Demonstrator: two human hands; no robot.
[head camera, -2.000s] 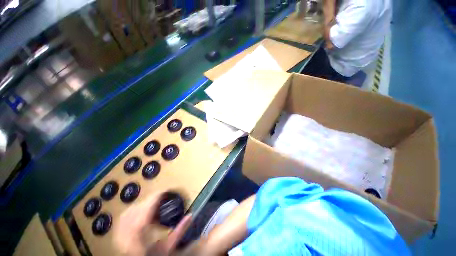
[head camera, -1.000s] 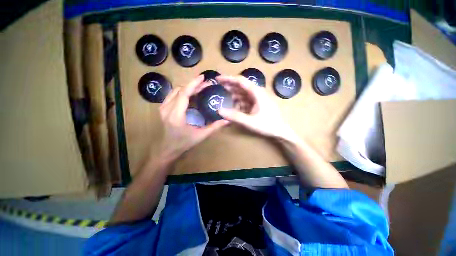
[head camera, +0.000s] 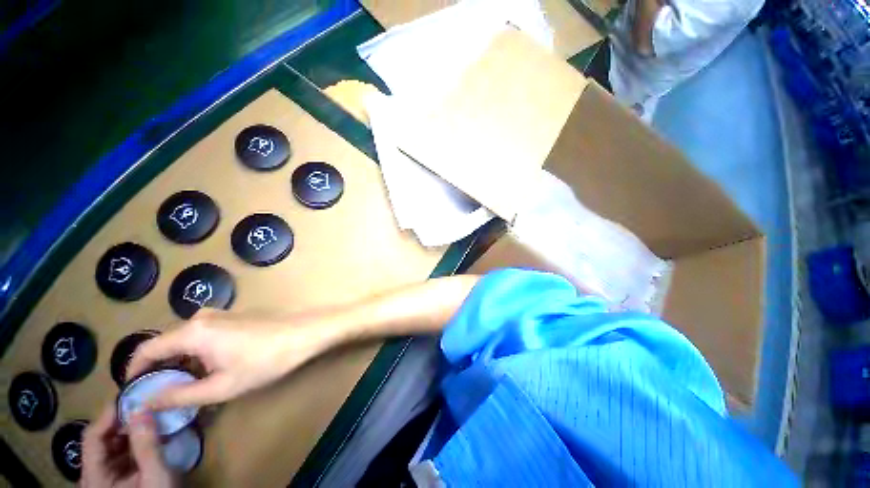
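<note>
My right hand (head camera: 224, 357) and my left hand (head camera: 122, 450) are at the lower left, together holding a round cap (head camera: 157, 400) whose pale, silvery face with a dark rim is turned to me. My left hand is partly cut off by the bottom edge. A second pale round face (head camera: 181, 448) shows just below it; whether it is held or lying cannot be told. Several black caps with light outline logos (head camera: 262, 238) lie in two rows on the cardboard mat (head camera: 324, 276). One cap is partly covered by my right hand.
An open carton (head camera: 711, 295) with a white sheet (head camera: 596, 243) inside stands at the right. White sheets (head camera: 415, 195) hang beside its flap. A green-edged bench and blue-edged conveyor (head camera: 181, 119) run along the left. Another person (head camera: 673, 43) is at the top.
The view has swung toward the carton at the right. The held piece showed a black logo face a second ago; now a pale face shows between my hands.
</note>
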